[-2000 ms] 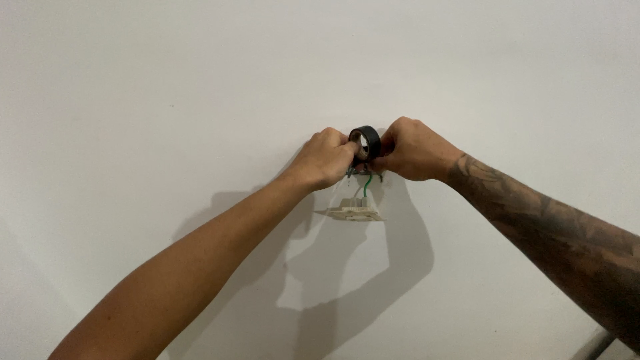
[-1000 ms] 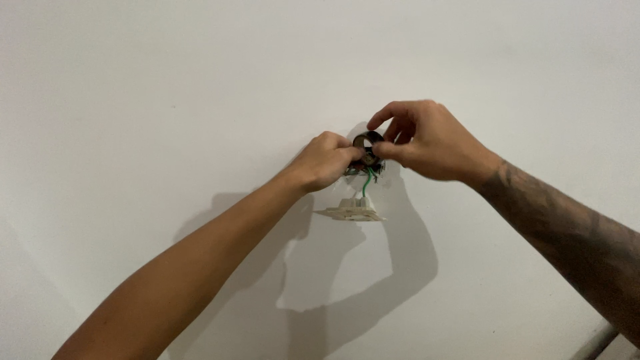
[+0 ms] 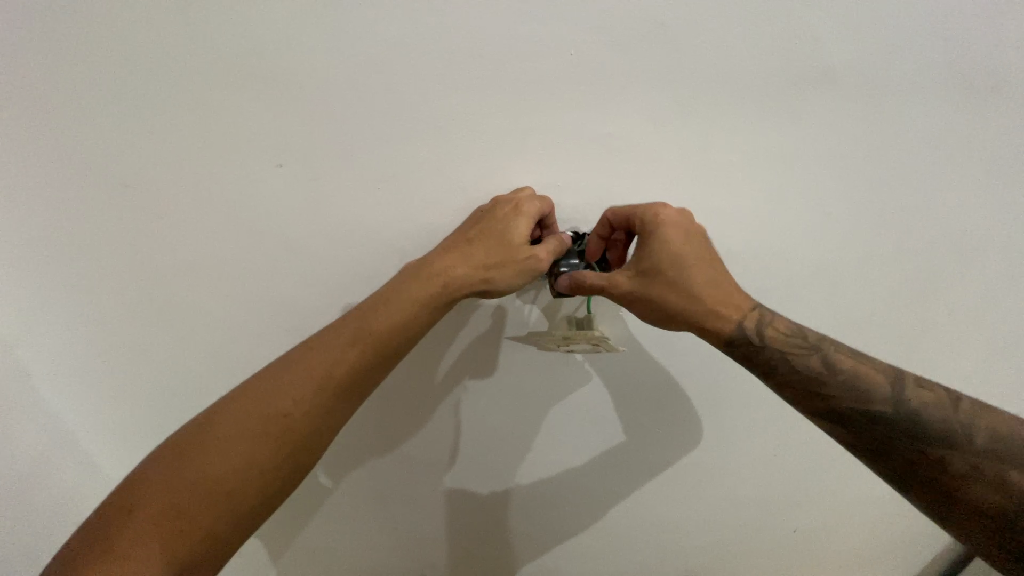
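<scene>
Against the wall, my left hand [image 3: 512, 244] pinches with thumb and forefinger at dark wiring by a wall opening, mostly hidden; what exactly it grips is too small to tell. My right hand [image 3: 660, 264] holds a roll of black electrical tape [image 3: 566, 268] between thumb and fingers, close beside the left fingertips. Below the hands hangs a cream plastic electrical faceplate [image 3: 572, 342], tilted with its face downward. A green wire [image 3: 590, 306] runs up from its back towards the hands.
A pale plastered wall [image 3: 280, 96] surrounds the work and carries the shadows of both arms. At the lower right corner a dark, narrow object [image 3: 948, 558] shows in part.
The tape roll has tilted and moved lower between the hands. My right hand, close in on the wires two seconds ago, opened its fingers around the roll and now has its thumb under it.
</scene>
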